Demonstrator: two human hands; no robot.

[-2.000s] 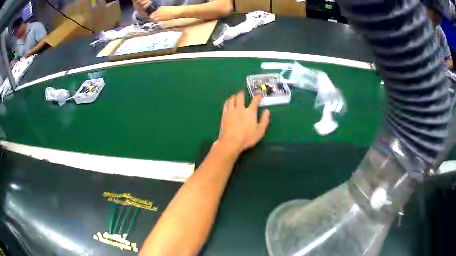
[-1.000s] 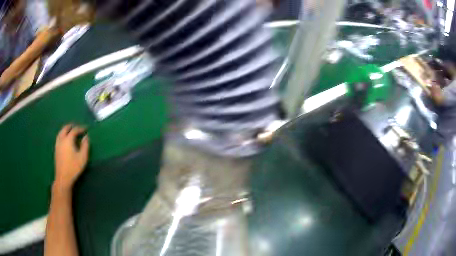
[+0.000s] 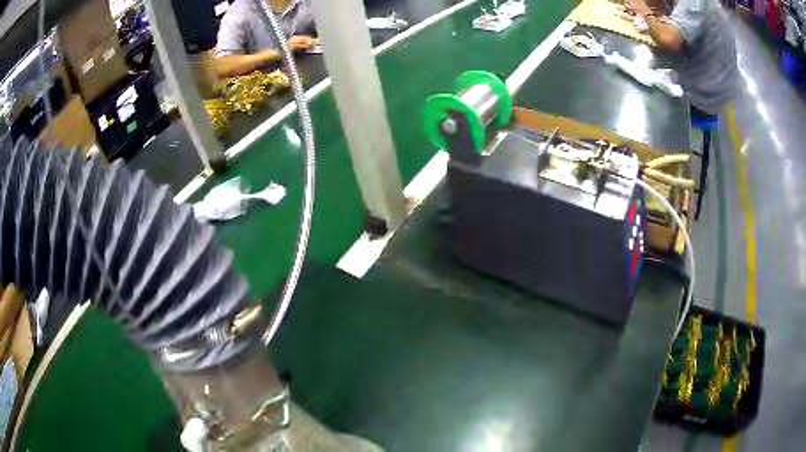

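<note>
Neither of my hands is in the picture. Nearest in front of me is the clear fume extractor hood (image 3: 234, 402), cut off by the bottom edge. The grey ribbed extractor duct (image 3: 133, 252) joins it at a metal clamp. The dark solder feeder unit (image 3: 539, 234) stands on the green-black bench mat, with a metal mechanism on its top. A bright green solder reel (image 3: 468, 110) is mounted at its back left corner. A pale tube (image 3: 676, 212) curves from the unit down its right side.
A black tray of brass parts (image 3: 711, 366) is at the right table edge. A white post (image 3: 358, 115) and metal hose (image 3: 307, 177) stand by the green conveyor (image 3: 345, 190). A bagged bundle (image 3: 225, 201) lies on the belt. People sit across the belt and at the upper right.
The view has swung right. My left hand and the housing on the belt have left the picture. The duct now shows at the left, and the feeder unit is nearer the centre.
</note>
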